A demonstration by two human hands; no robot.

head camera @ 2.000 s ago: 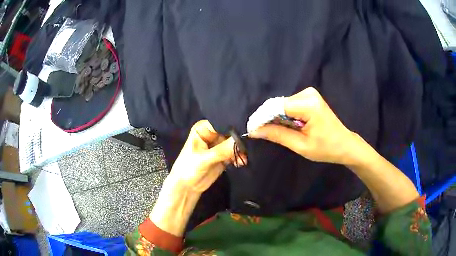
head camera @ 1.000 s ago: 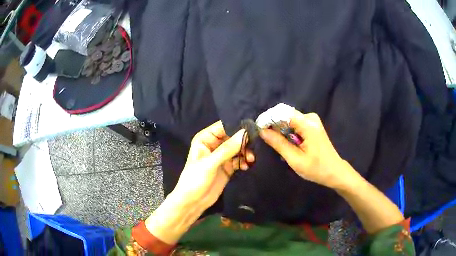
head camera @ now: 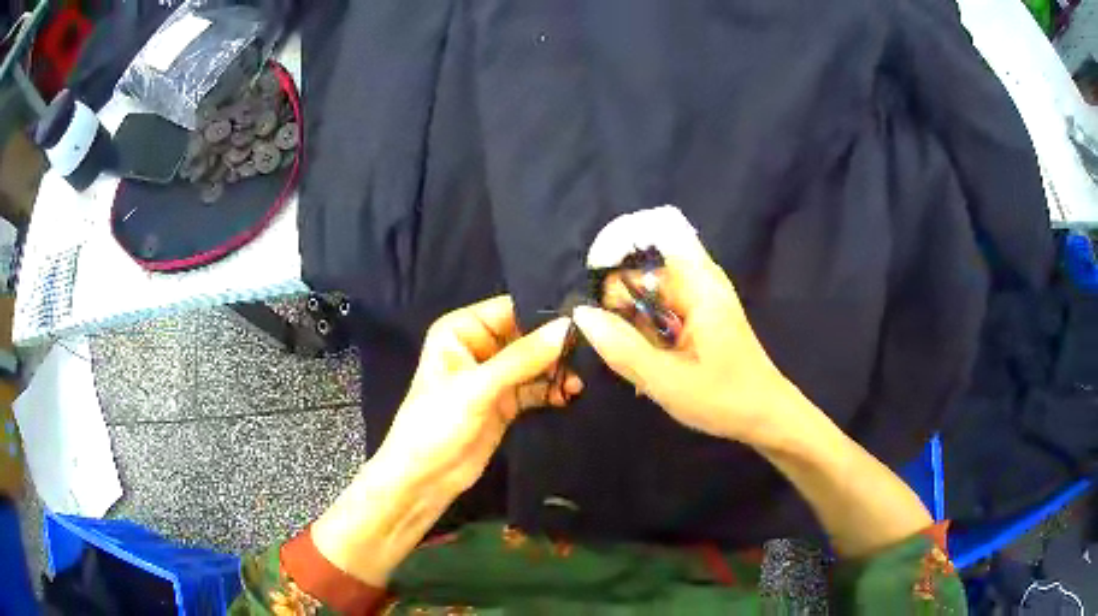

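Observation:
A dark coat (head camera: 722, 157) fills the middle of the view. My left hand (head camera: 479, 383) pinches its edge between thumb and fingers, with dark thread loops below the thumb. A button at the fingertips is mostly hidden. My right hand (head camera: 692, 343) touches the same spot with its thumb tip. A thin bright needle (head camera: 548, 312) shows just above my left fingertips. Thread snips (head camera: 654, 311) lie in my right palm, and a white wrap (head camera: 642, 236) covers a right finger.
At the left, a white table (head camera: 54, 289) bears a red-rimmed black tray (head camera: 181, 238), brown buttons (head camera: 247, 138), a plastic bag (head camera: 193, 54), a dark pad (head camera: 149, 148) and a spool (head camera: 72, 136). Blue crates (head camera: 145, 551) stand low at both sides.
Both hands and the held edge have shifted slightly left in view. My right hand has turned, its thumb now meeting the left thumb. The snips show more openly in the palm.

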